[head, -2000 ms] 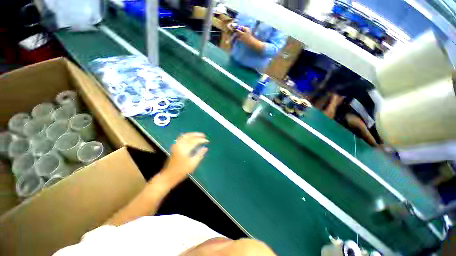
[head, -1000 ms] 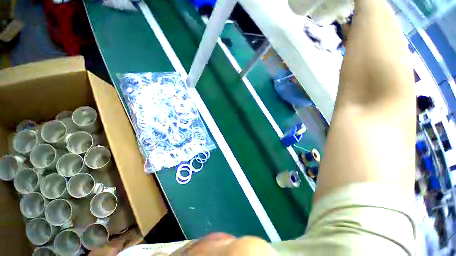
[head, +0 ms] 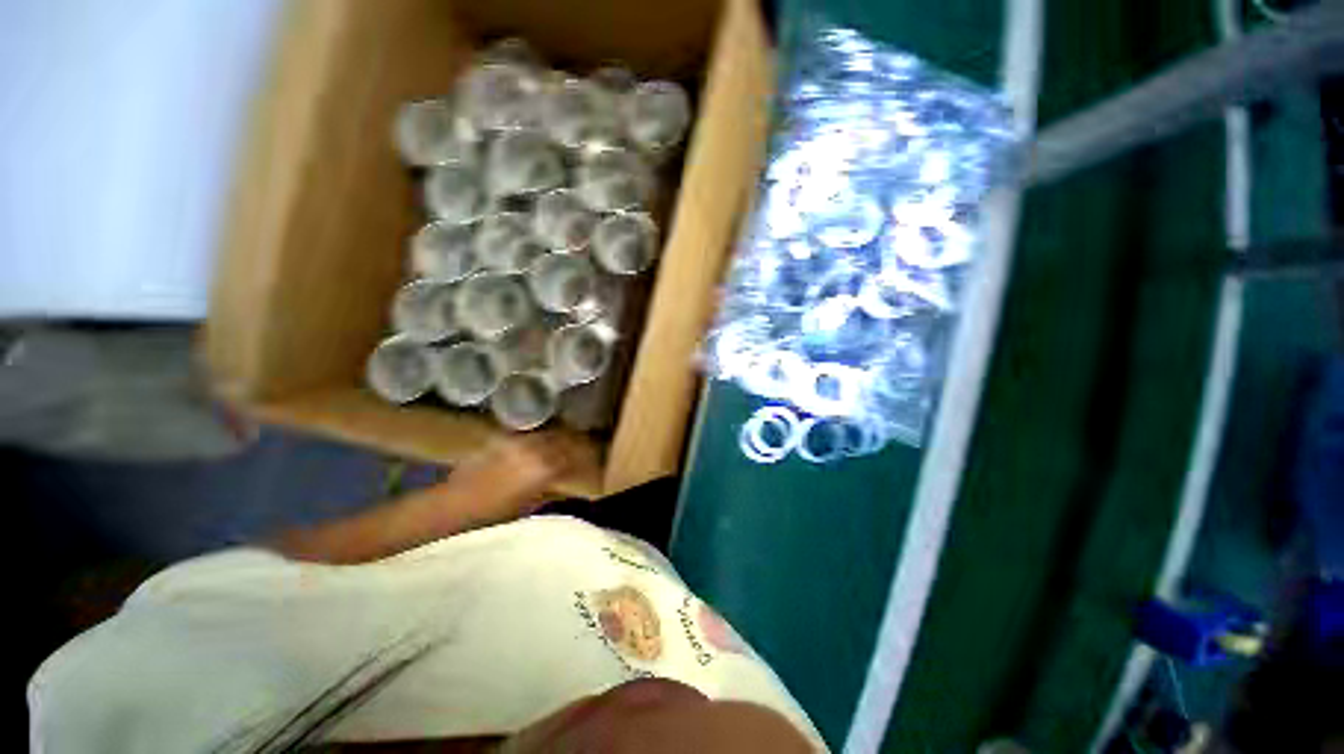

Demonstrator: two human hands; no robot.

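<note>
My left hand (head: 519,466) is blurred at the near wall of the brown carton (head: 725,221), at its near right corner. Its fingers are hard to make out, and I cannot tell whether it holds anything. Inside the carton, several rows of pale, open cylindrical housings (head: 497,304) stand upright with their round mouths up. My right hand is not in view. A shiny clear plastic bag of rings (head: 848,221) lies on the green bench to the right of the carton. Some white rings (head: 770,435) lie at its near end.
The green bench (head: 767,545) carries a white lengthwise strip (head: 921,567). A pale frame post (head: 1179,106) crosses at the upper right. A blue part (head: 1197,628) lies at the lower right. A pale blurred surface (head: 118,162) is at the upper left.
The view has swung left, so the carton and bag now sit further right in it. My right arm has left the view. My left hand shows more fully at the carton's near wall.
</note>
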